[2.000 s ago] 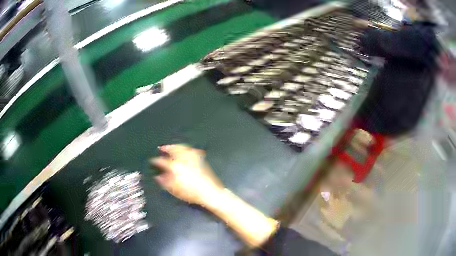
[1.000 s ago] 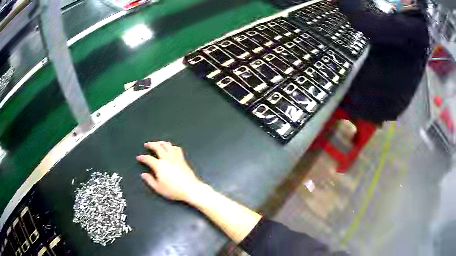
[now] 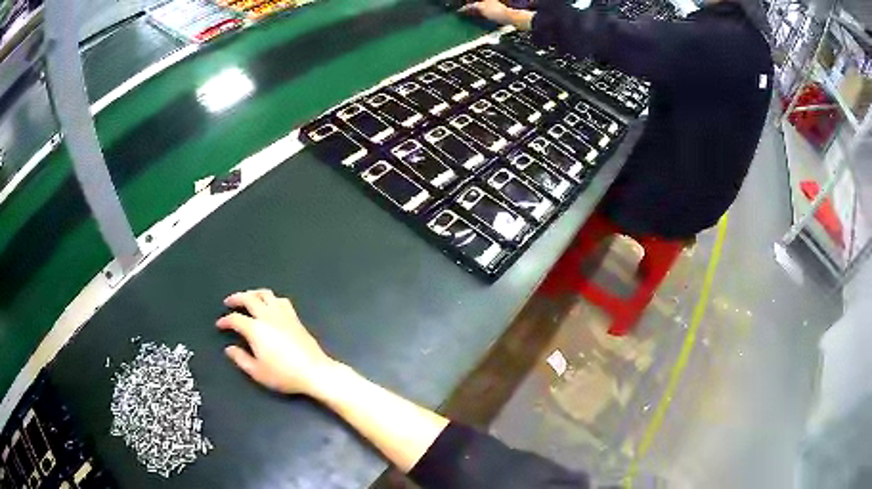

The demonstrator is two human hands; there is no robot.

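My right hand (image 3: 272, 346) rests on the dark green bench (image 3: 287, 239), palm down with fingers spread and pointing left. Nothing shows in it. A loose pile of small silver metal cylinders (image 3: 158, 406) lies to the left of the fingertips, not touching them. A shiny black blister tray (image 3: 490, 275) with three rows of black, gold-framed device housings (image 3: 394, 184) lies further up the bench to the right. Part of another black tray with housings (image 3: 38, 444) shows at the lower left edge. My left hand is out of the picture.
A grey metal post (image 3: 91, 162) stands on the pale edge strip, with a small black object (image 3: 226, 181) near it. The green conveyor (image 3: 287, 76) runs behind. A person in dark clothing (image 3: 688, 124) is at the right by a red stool (image 3: 612, 287); another tray lies beside them.
The view has steadied and shifted right, so bench, trays and pile appear further left. My right hand stays on the bench, its fingers spread. The other person's arm now reaches over the conveyor.
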